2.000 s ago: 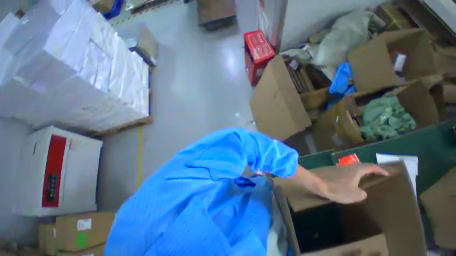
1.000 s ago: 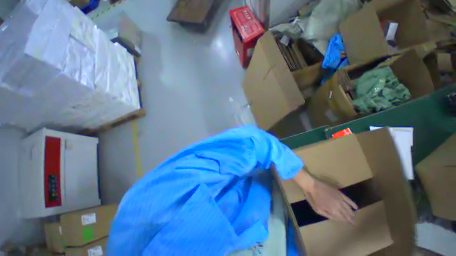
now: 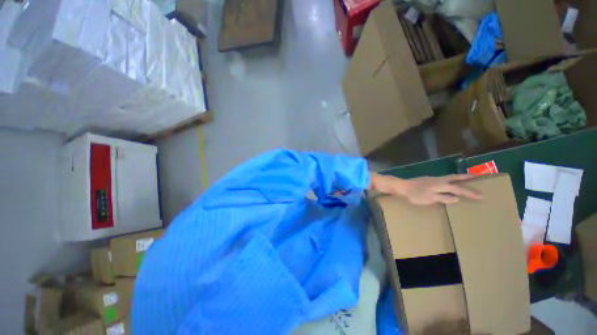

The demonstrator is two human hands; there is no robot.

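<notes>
A brown carton [image 3: 494,255] is against the front of my blue smock at the lower right, cut off by the bottom edge. Its two short flaps are folded inward, with a dark gap between them. A long flap lies over their far ends. My left hand [image 3: 432,190] lies on the flaps at the carton's upper edge in the view, palm down and fingers apart, gripping nothing. My right hand is not in view. A dark brown patch at the bottom edge is too blurred to name.
The green table [image 3: 510,157] bears a red-orange label sheet [image 3: 483,168], white papers [image 3: 560,203] and an orange ring-like object [image 3: 542,258]. Open cartons [image 3: 386,98], one holding green material [image 3: 546,108], stand beyond. White-wrapped stacks [image 3: 124,65] and a white-and-red machine [image 3: 131,190] stand left.
The long far flap has come down over the short flaps. My left hand has moved from the inner flaps to the carton's upper edge. The view has shifted, showing more papers and the orange object.
</notes>
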